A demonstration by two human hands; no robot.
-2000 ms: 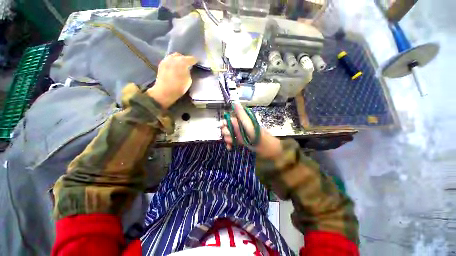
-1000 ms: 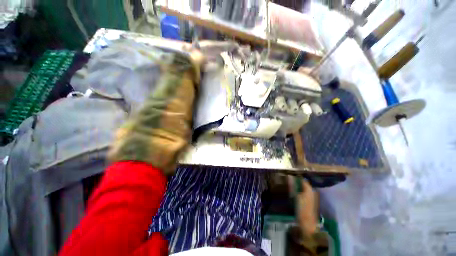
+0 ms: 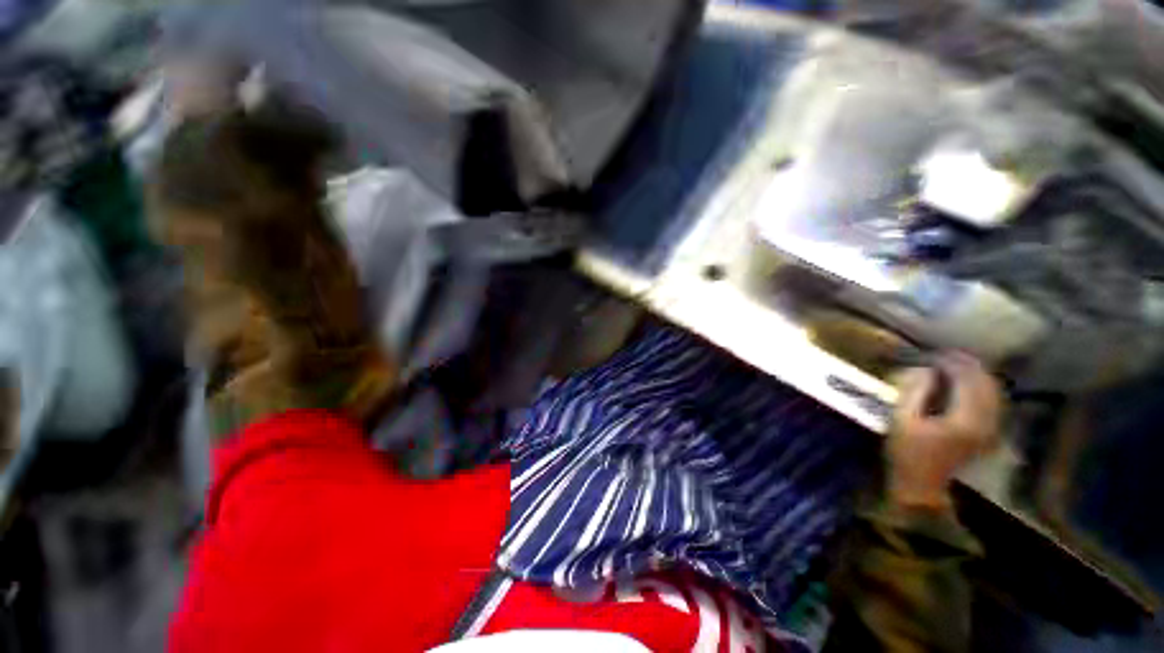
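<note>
The picture is strongly blurred. Grey and dark cloth panels spread across the top left and middle, and folds hang at the table's left end. My left hand is a blur at the upper left, at the cloth; whether it grips the cloth cannot be told. My right hand is at the table's front edge, below the sewing machine, with its fingers curled. Whether it holds anything cannot be told. No scissors can be made out.
The pale machine table slants down to the right, with a dark blue surface at its left part. The striped apron covers my lap. Pale, blurred material is at the far left.
The view has swung left, so the machine sits further right. My left hand has moved from beside the machine to the far left. The cloth has left the machine area. My right hand has risen to the table edge.
</note>
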